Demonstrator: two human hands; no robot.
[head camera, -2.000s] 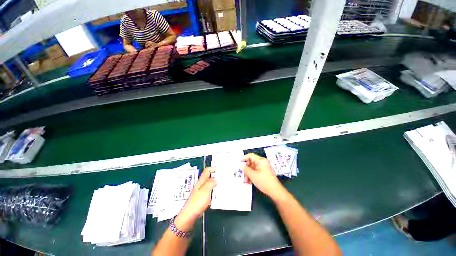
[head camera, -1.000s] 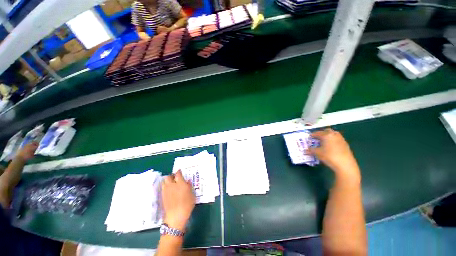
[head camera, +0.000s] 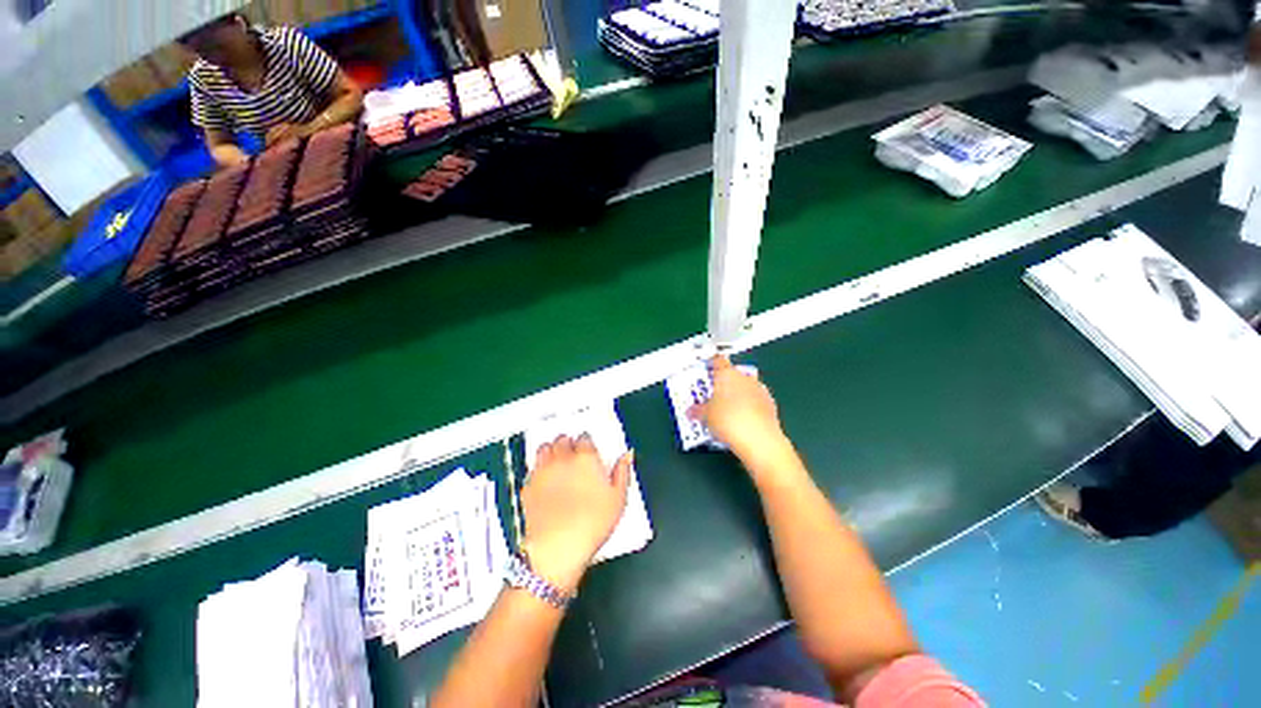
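Observation:
A squared pile of white leaflets (head camera: 629, 520) lies in front of me beside the white rail. My left hand (head camera: 574, 505) lies on top of it, fingers spread, with no lifted sheet visible. My right hand (head camera: 739, 410) is on the small insert cards (head camera: 686, 400) at the foot of the white post; its fingertips touch the pile, and whether a card is gripped is unclear. Left of my left hand lies a fanned pile of white sets with small printed cards on top (head camera: 440, 564). Further left is a thick white paper pile (head camera: 270, 639).
White packing trays (head camera: 951, 150) sit on the green belt (head camera: 456, 346). The scuffed post (head camera: 748, 166) rises from the rail. Large white booklets (head camera: 1141, 325) lie at right, a shiny black bundle (head camera: 67, 658) at left. A person in stripes (head camera: 270, 86) sits across by stacked black trays (head camera: 249, 215).
My left hand has moved from the fanned set pile to the leaflet pile. My right hand remains at the small cards. The camera view has shifted right.

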